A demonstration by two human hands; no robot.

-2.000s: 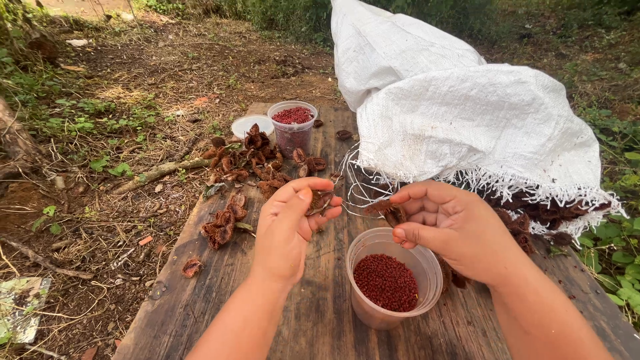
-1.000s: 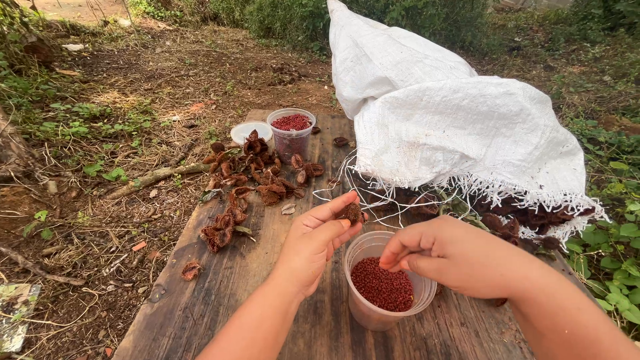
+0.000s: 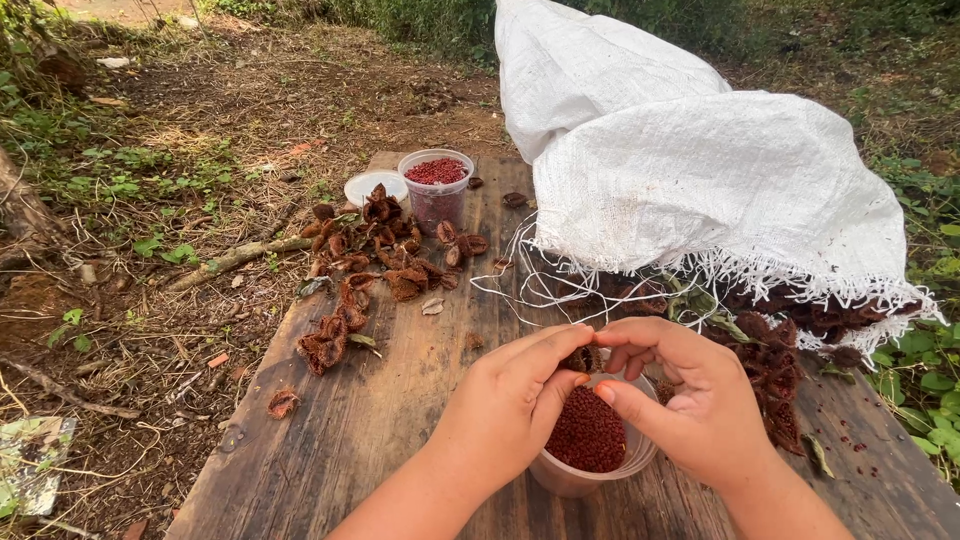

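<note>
My left hand holds a brown, spiny annatto pod between thumb and fingers, just above a clear plastic cup. My right hand is close on the right, its fingertips at the pod and its thumb apart from the fingers; whether it grips the pod is unclear. Red annatto seeds lie in the plastic cup below both hands, which partly cover its rim. Opened dry pods are heaped at the left of the wooden table.
A second clear cup full of red seeds stands at the far end beside a round lid. A white woven sack with frayed edges and loose strings lies right, over more pods. Scattered seeds and a leaf lie near the right edge.
My right hand has risen from inside the seed cup to the pod. My left hand, still holding a pod, has come over the cup, and the fingertips of both hands now meet.
</note>
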